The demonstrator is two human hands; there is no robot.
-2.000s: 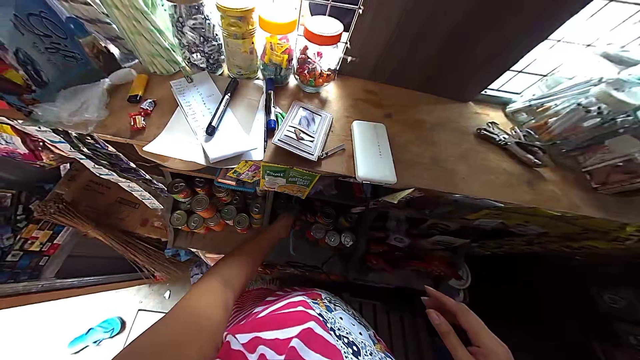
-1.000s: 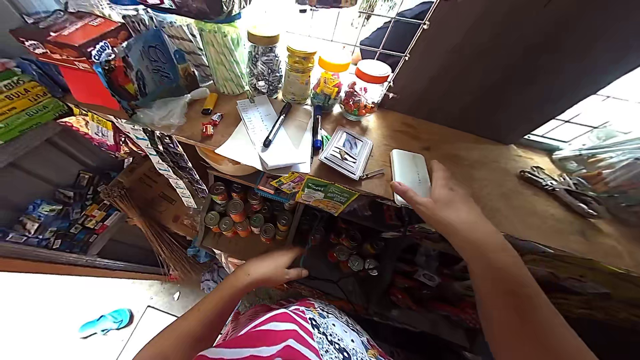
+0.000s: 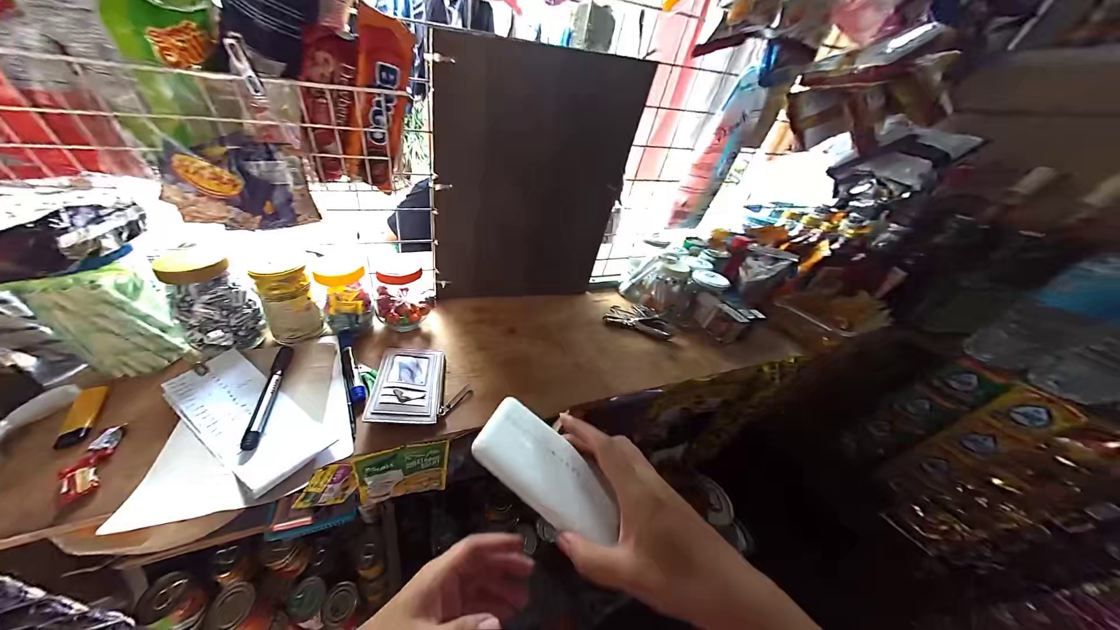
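My right hand [image 3: 643,521] holds a white rectangular case, perhaps a power bank [image 3: 547,468], by its lower right part, tilted in front of the counter's edge. To its left, my left hand [image 3: 472,582] is empty with the fingers apart and slightly curled, low in the view and somewhat blurred. A silver zipped wallet [image 3: 405,387] lies on the wooden counter [image 3: 516,350] behind the case. Left of the wallet are a blue marker [image 3: 353,372] and written papers [image 3: 197,468] with a black marker [image 3: 265,398] on top.
Lidded candy jars [image 3: 402,299] stand along the wire grille, beside a dark panel [image 3: 534,166]. Scissors [image 3: 639,322] and small bottles [image 3: 669,284] are at the right. A yellow lighter [image 3: 81,417] lies far left. Food cans [image 3: 234,604] fill the shelf below; hanging sachets [image 3: 971,385] are at the right.
My right hand has lifted the white case off the counter and brought it over the front edge. My left hand has come out from the shelf below. The view has tilted up.
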